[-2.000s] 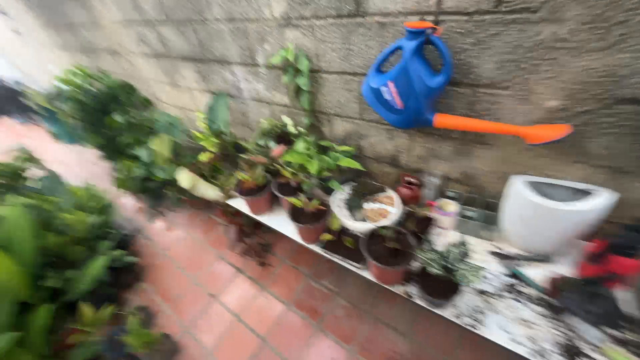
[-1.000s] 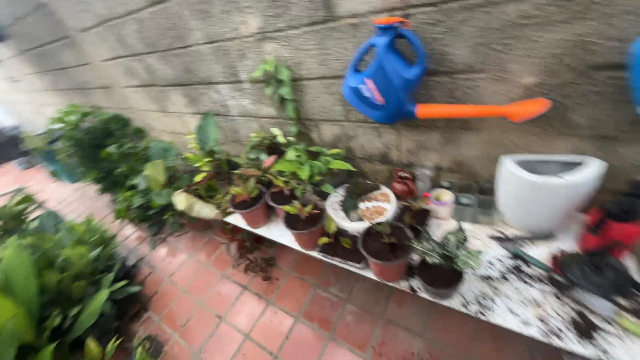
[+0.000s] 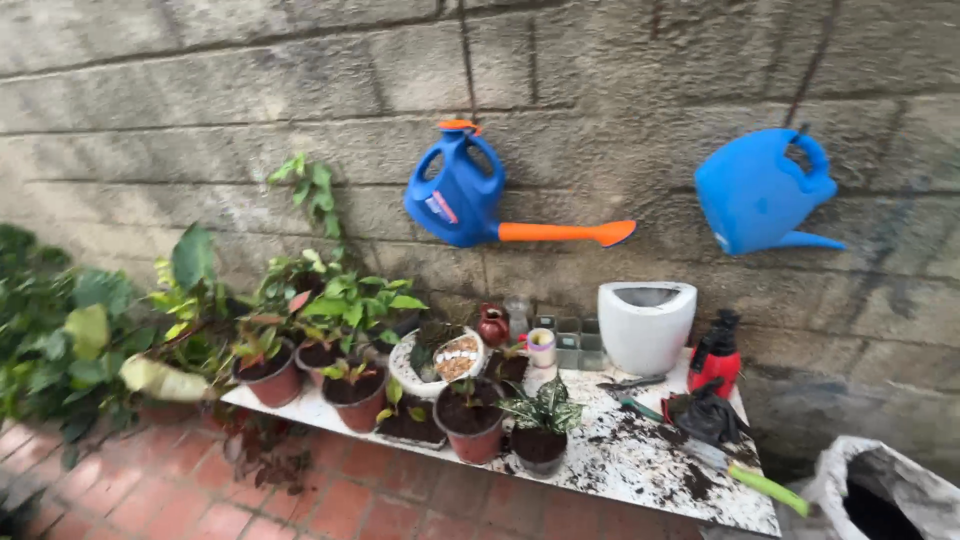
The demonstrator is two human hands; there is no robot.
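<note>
Neither my left hand nor my right hand is in the picture. A white bench (image 3: pixel 600 469) strewn with dark soil holds a row of potted plants, among them a variegated plant (image 3: pixel 546 412) in a dark pot. At its right part stand an empty-looking white planter (image 3: pixel 646 330) and a red spray bottle (image 3: pixel 716 360) with a black top. Black gloves (image 3: pixel 709 416) lie in front of the bottle. A trowel with a green handle (image 3: pixel 769 489) rests across the bench's right edge.
Two blue watering cans, one with an orange spout (image 3: pixel 457 187) and one plain (image 3: pixel 761 191), hang on the block wall (image 3: pixel 600 67). An open sack of dark soil (image 3: pixel 832 480) stands at the lower right. Leafy plants (image 3: pixel 82 322) crowd the left, beside the red tile floor (image 3: pixel 337 502).
The view has swung to the right, bringing the second watering can, the bench's right end and the soil sack into full sight. No hand shows in any frame.
</note>
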